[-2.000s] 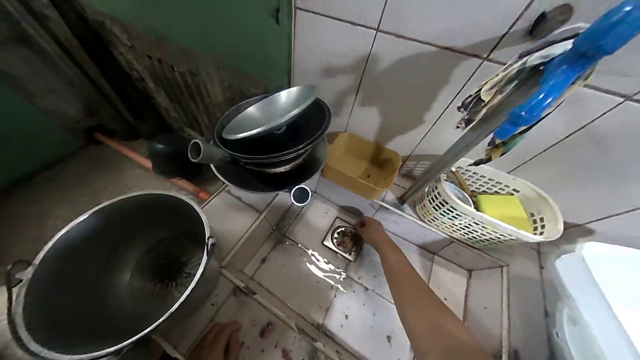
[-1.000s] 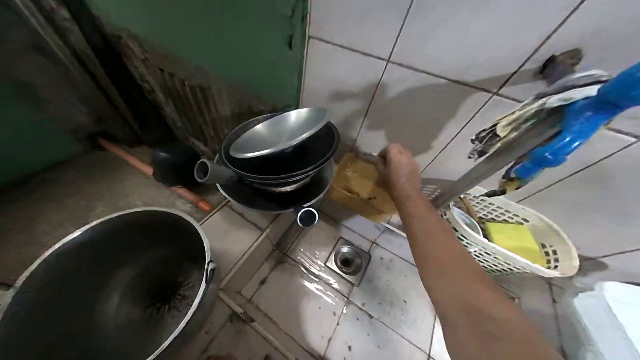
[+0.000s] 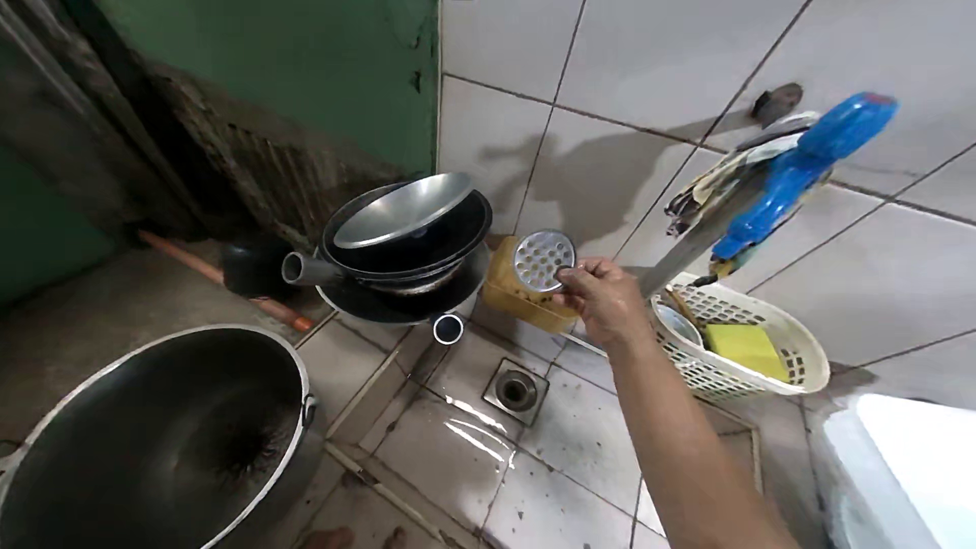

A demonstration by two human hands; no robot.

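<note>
My right hand (image 3: 606, 297) pinches the rim of a round perforated metal drain cover (image 3: 544, 260) between thumb and fingers. It holds the cover up in front of a yellow plastic container (image 3: 526, 305), which has dark specks in it. Below and to the left, the square floor drain (image 3: 516, 390) lies uncovered, showing its round hole. Wet streaks shine on the tiles (image 3: 473, 438) beside it. My left hand is not in view.
A large metal pot (image 3: 171, 435) stands at the left. Stacked pans (image 3: 404, 259) with handles sit by the wall. A white basket (image 3: 816, 366) holds a yellow sponge (image 3: 747, 351). A pole with blue plastic (image 3: 785, 183) leans there; a white container (image 3: 915, 465) is at the lower right.
Two seconds ago my right hand was down at the drain, with dark debris there. It rose to the yellow container, and the cover now shows plainly in my fingers. The drain's hole shows bare.
</note>
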